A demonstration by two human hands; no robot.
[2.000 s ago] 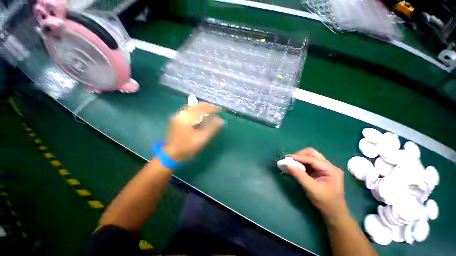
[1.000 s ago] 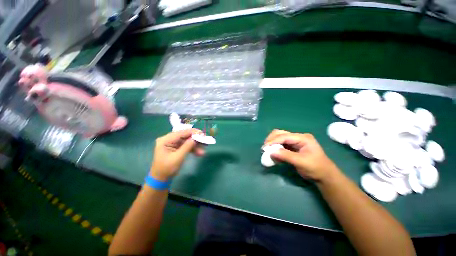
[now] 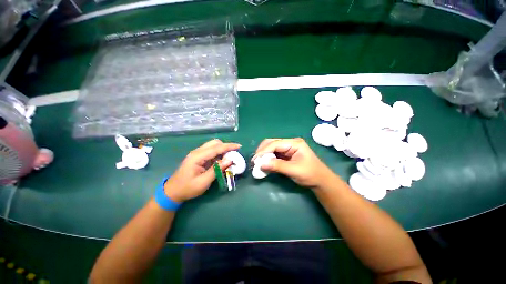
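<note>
My left hand (image 3: 201,171), with a blue band on its wrist, holds a white round housing (image 3: 236,162). A green circuit board (image 3: 220,176) and a small silver-white block with a yellowish part (image 3: 230,181) hang below the housing. My right hand (image 3: 288,161) holds a small white round cover (image 3: 261,165) between thumb and fingers. The housing and the cover are close together, with a narrow gap between them. Other white housings (image 3: 133,158) with thin wires lie on the green bench to the left of my left hand.
A pile of white round covers (image 3: 377,133) lies at the right. A clear plastic tray (image 3: 161,83) lies at the upper left. A pink fan (image 3: 16,150) stands at the left edge. A crumpled clear bag (image 3: 471,83) is at the upper right by a pale post.
My hands have come closer together. The housing in my left hand now shows its round side, with the board hanging below. The camera view has turned to the right.
</note>
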